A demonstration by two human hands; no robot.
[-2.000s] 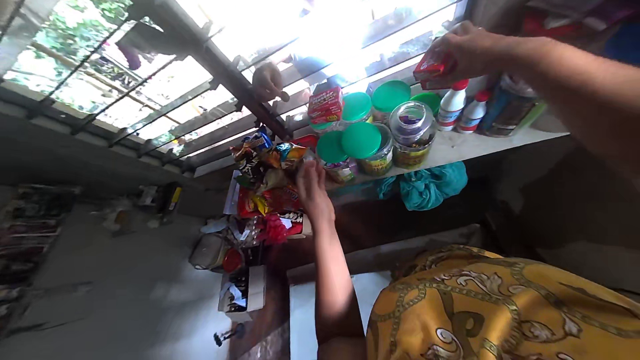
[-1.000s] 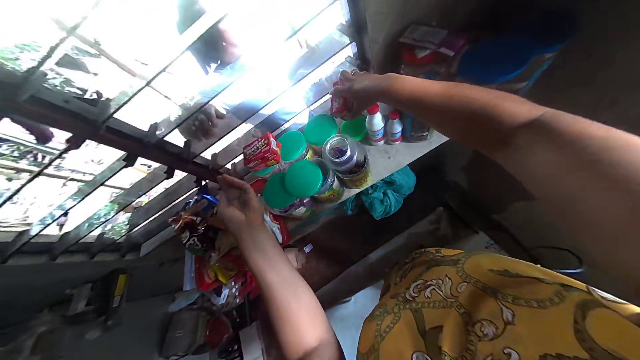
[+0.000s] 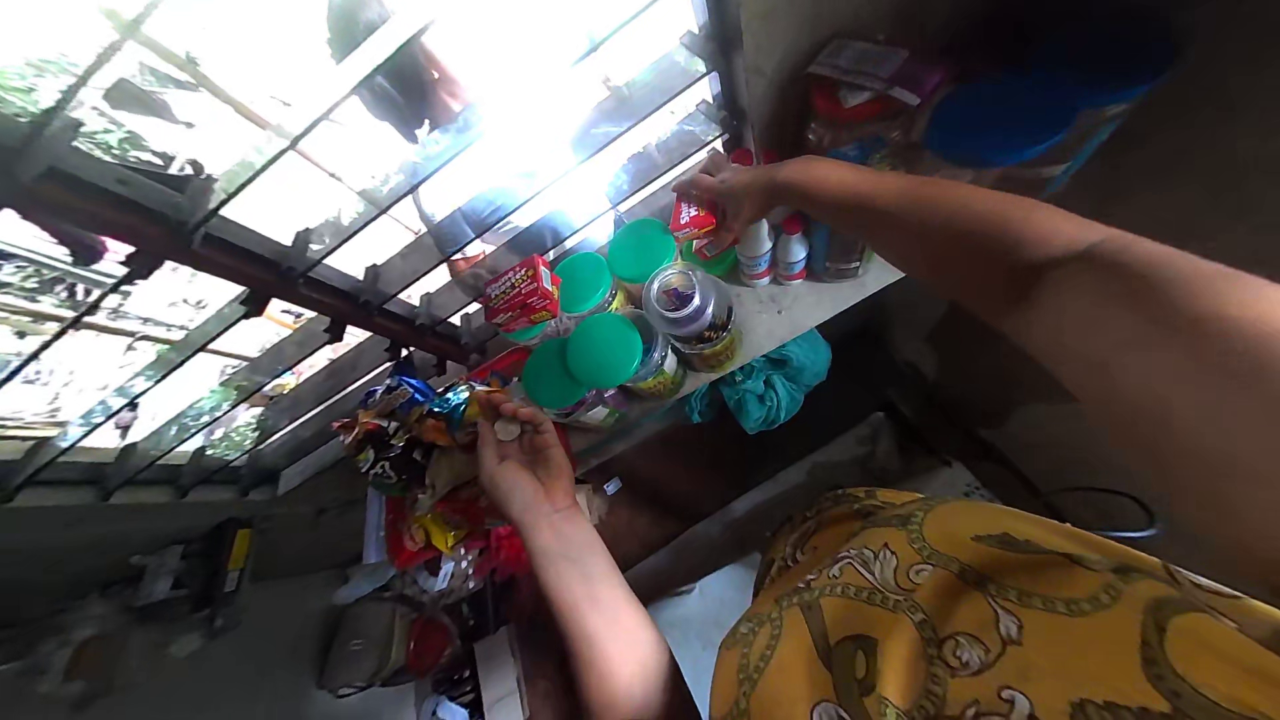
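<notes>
My left hand (image 3: 525, 460) is palm up in front of the snack packets (image 3: 410, 430), with a coin (image 3: 507, 429) lying at its fingers. On the ledge, my right hand (image 3: 735, 195) grips a small red box (image 3: 692, 218) above a green-lidded jar (image 3: 710, 260). Another red box (image 3: 522, 292) stands on a jar by the window bars. Between my hands are several plastic jars with green lids (image 3: 604, 350) and one clear jar without a green lid (image 3: 690, 305). Two white bottles with red caps (image 3: 792, 250) stand beside my right hand.
Barred window slats (image 3: 330, 150) run behind the ledge (image 3: 780, 312), and a person (image 3: 400, 80) is outside. A teal cloth (image 3: 775, 380) hangs below the ledge edge. A blue lid (image 3: 1000, 120) is at the upper right, and a grey bag (image 3: 368, 645) at the lower left.
My left hand has turned palm up, and a coin now shows in it. My right hand stays around the red box near the green-lidded jar. The view has shifted.
</notes>
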